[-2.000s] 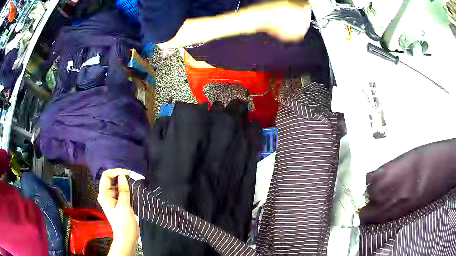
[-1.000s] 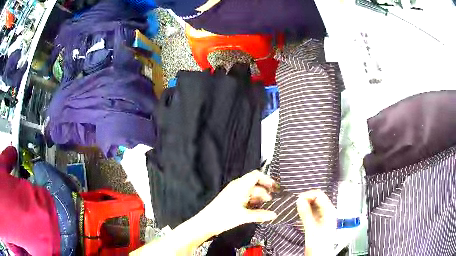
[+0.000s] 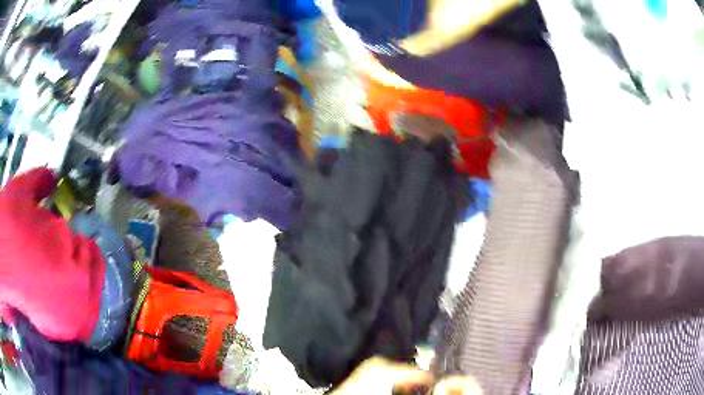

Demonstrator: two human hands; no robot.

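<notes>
The frame is blurred. My left hand [image 3: 384,378] is at the bottom edge, cut off, just below the black garment bundle [image 3: 370,254]. My right hand [image 3: 457,385] shows only as a small blurred part at the bottom edge, close beside it. Whether either hand holds cloth is hidden. A striped knit fabric piece [image 3: 513,254] hangs lengthwise in front of me, right of the black bundle. On the white table at the right lies a striped garment [image 3: 648,359] with a plain dark panel [image 3: 656,278] above it.
A purple garment heap [image 3: 208,146] lies at the upper left. Red-orange stools stand at the lower left [image 3: 181,320] and upper middle [image 3: 432,108]. A person's arm [image 3: 467,23] is at the top. A person in red [image 3: 50,262] is at the left edge. The white table [image 3: 641,170] is right.
My hands have dropped to the bottom edge; a second ago they were together on striped cloth. The view has shifted, so the bundles and stools appear farther right. The other person's arm shows more.
</notes>
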